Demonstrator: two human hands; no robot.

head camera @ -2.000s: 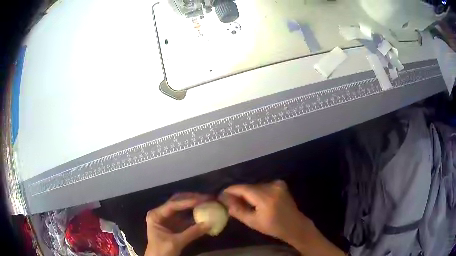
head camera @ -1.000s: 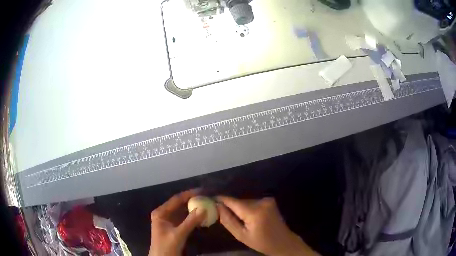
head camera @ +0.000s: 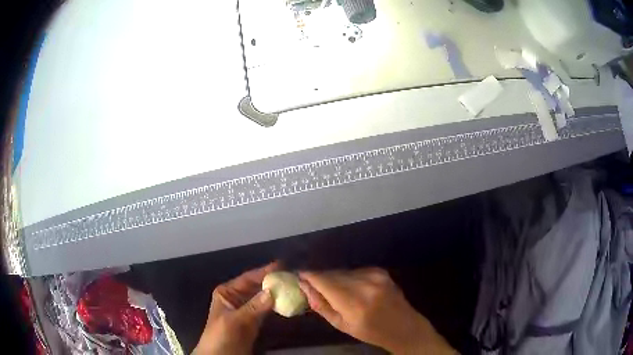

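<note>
A small cream, ball-like item (head camera: 285, 294) is held between both hands, below the table's front edge. My left hand (head camera: 239, 312) grips it from the left with thumb and fingers. My right hand (head camera: 364, 305) touches its right side with bent fingers; its fingertips are partly hidden and I cannot tell how firmly they hold it. Both hands are bare.
The white sewing table (head camera: 139, 104) has a ruler (head camera: 312, 179) along its grey front edge. Machine parts (head camera: 357, 10) show at the top. Fabric scraps (head camera: 480, 96) lie at the right. Grey garment pieces (head camera: 562, 256) hang at the lower right. A red bundle (head camera: 114, 310) lies at the lower left.
The view has shifted slightly, so the table things appear further right. Both hands stay around the cream item, which looks slightly turned. My right fingers have moved a little around its side.
</note>
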